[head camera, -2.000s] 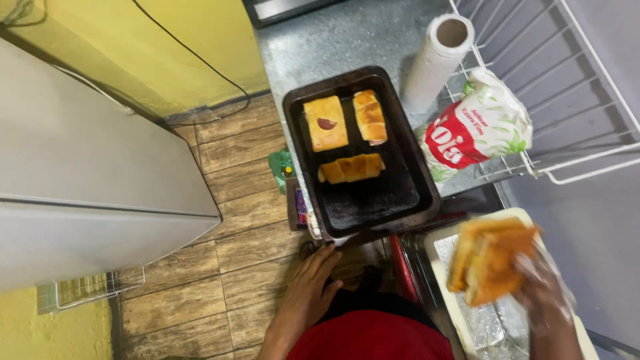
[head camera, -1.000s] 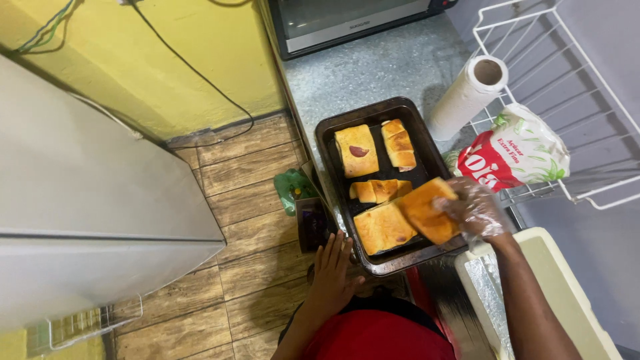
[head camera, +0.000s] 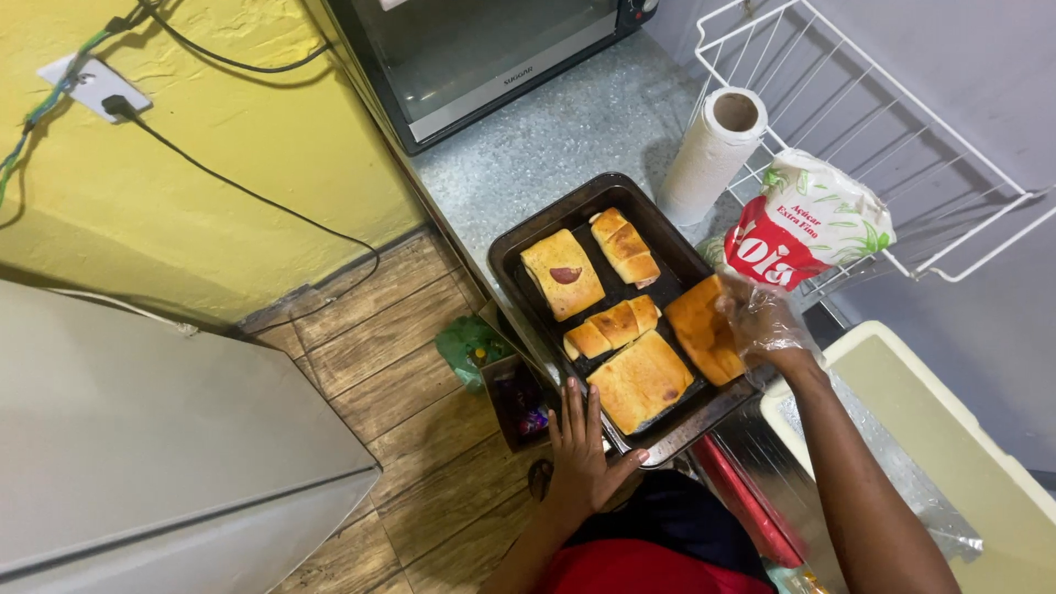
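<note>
A dark metal baking pan (head camera: 549, 330) lies on the speckled counter with several baked pastries in it. One square pastry (head camera: 563, 275) with a dark reddish spot is at the upper left, a rolled pastry (head camera: 625, 247) beside it. Below are another rolled pastry (head camera: 612, 327) and a plain square pastry (head camera: 640, 382). My right hand (head camera: 761, 322), in a clear plastic glove, grips an orange-brown square pastry (head camera: 705, 330) at the pan's right side. My left hand (head camera: 582, 445) is bare, its fingers spread against the pan's near left corner.
A toaster oven (head camera: 511, 58) stands at the counter's back. Right of the pan are a paper towel roll (head camera: 711, 157), a sugar bag (head camera: 808, 219) and a white wire rack (head camera: 932, 148). A cream plastic container (head camera: 932, 412) lies under my right forearm. A refrigerator (head camera: 165, 429) is at left.
My right hand has brought pastry from over the container to the pan. The plain square now lies there, absent two seconds ago. Since a second ago, the held pastry has moved to the pan's right side.
</note>
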